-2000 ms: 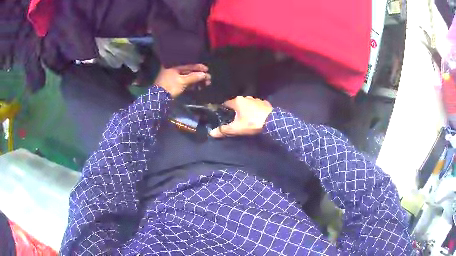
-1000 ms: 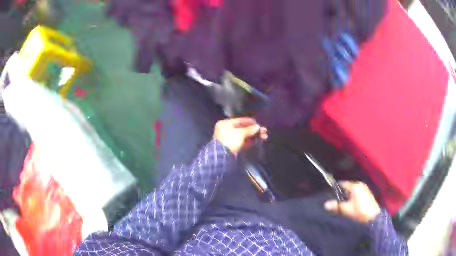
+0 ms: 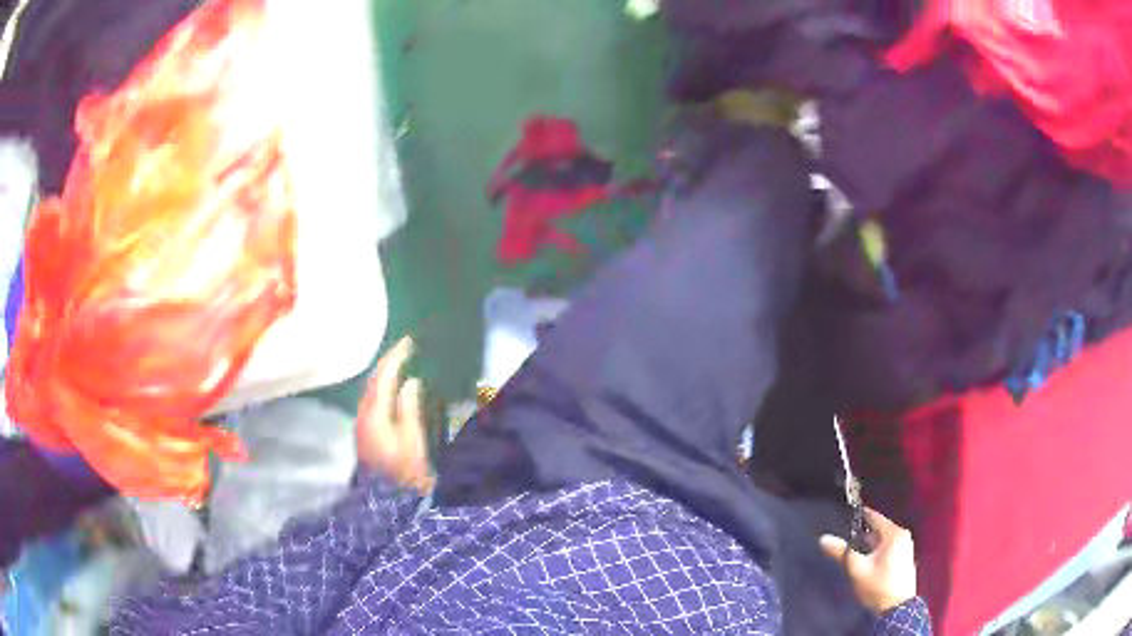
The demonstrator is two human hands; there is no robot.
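My right hand (image 3: 879,562) is at the lower right, closed around the dark handles of scissors or thread snips (image 3: 854,497). A thin metal blade points up and away from the hand. My left hand (image 3: 392,429) is at the lower left, beside the white bin, with its fingers raised and apart and nothing seen in it. My lap and a dark trouser leg lie between the two hands.
The white bin (image 3: 341,236) with an orange-red plastic bag (image 3: 174,273) stands at the left. Red scraps (image 3: 546,205) lie on the green floor (image 3: 497,62). Black garment pieces (image 3: 993,249) heap at the right, with red cloth (image 3: 1037,75) above and a flat red surface (image 3: 1049,472) below.
The view has swung left toward the bin. My left hand has moved left, away from my lap. My right hand still holds the scissors or snips, which came clearly into view a second ago.
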